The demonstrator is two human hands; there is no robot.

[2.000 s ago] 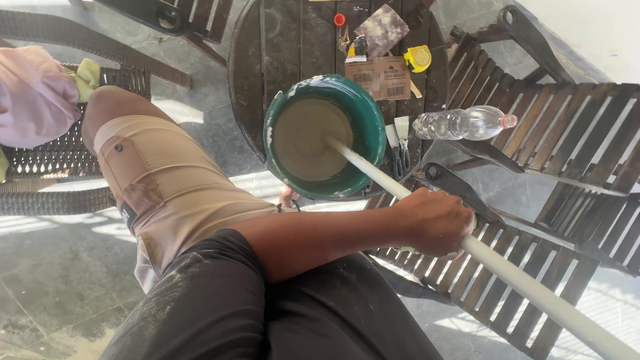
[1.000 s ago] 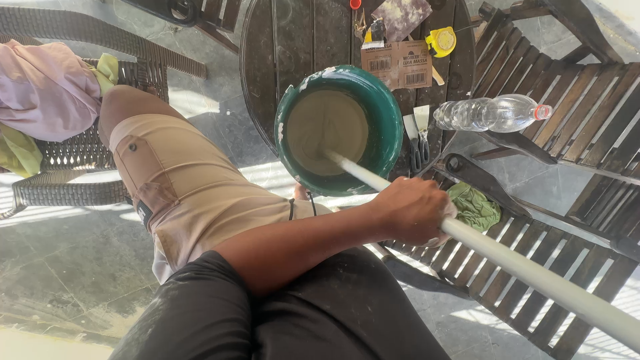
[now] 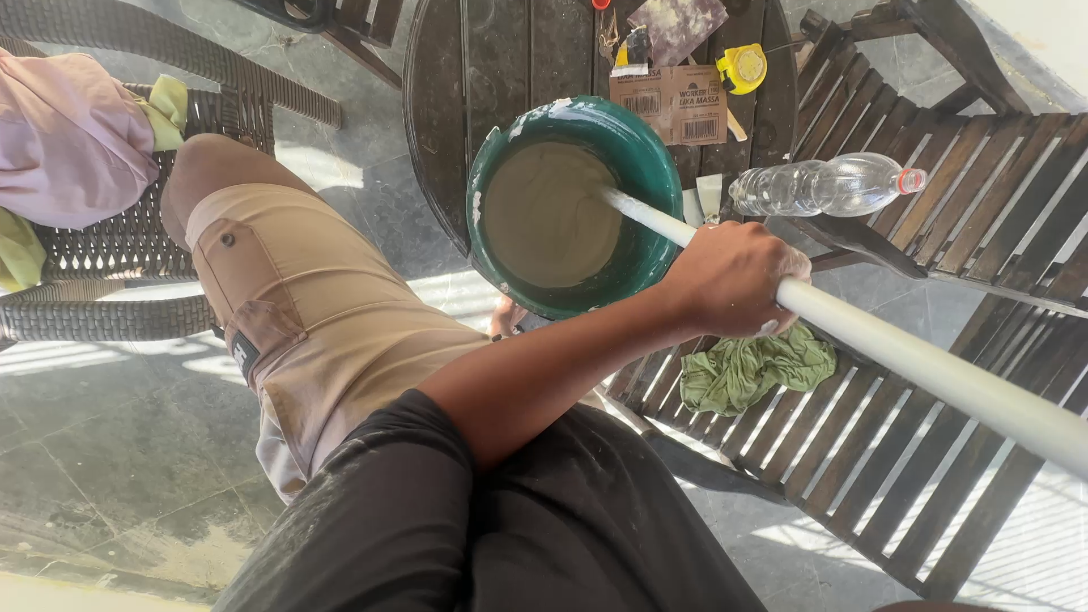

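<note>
My left hand (image 3: 744,276) is closed around a long whitish pole (image 3: 918,348), with pale residue on the fingers. The pole's lower end dips into thick grey-beige mix (image 3: 548,217) inside a green plastic bucket (image 3: 654,157), right of the middle of the mix. Pale smears mark the bucket's rim. The pole's other end runs out of view at the right edge. My right hand is not in view; only a sliver of skin shows at the bottom edge. Just below my left hand, a crumpled green cloth (image 3: 756,370) lies on a slatted wooden chair (image 3: 858,442).
A round dark wooden table (image 3: 497,51) holds sandpaper (image 3: 710,106), a yellow tape measure (image 3: 742,68) and putty knives (image 3: 710,191). A clear plastic bottle (image 3: 829,185) lies near its edge. A woven chair (image 3: 110,255) with pink cloth (image 3: 76,140) stands left.
My left hand stays closed on the pole. The pole's submerged end has moved within the mix, toward the bucket's right side. The green cloth, hidden behind my hand two seconds ago, now shows.
</note>
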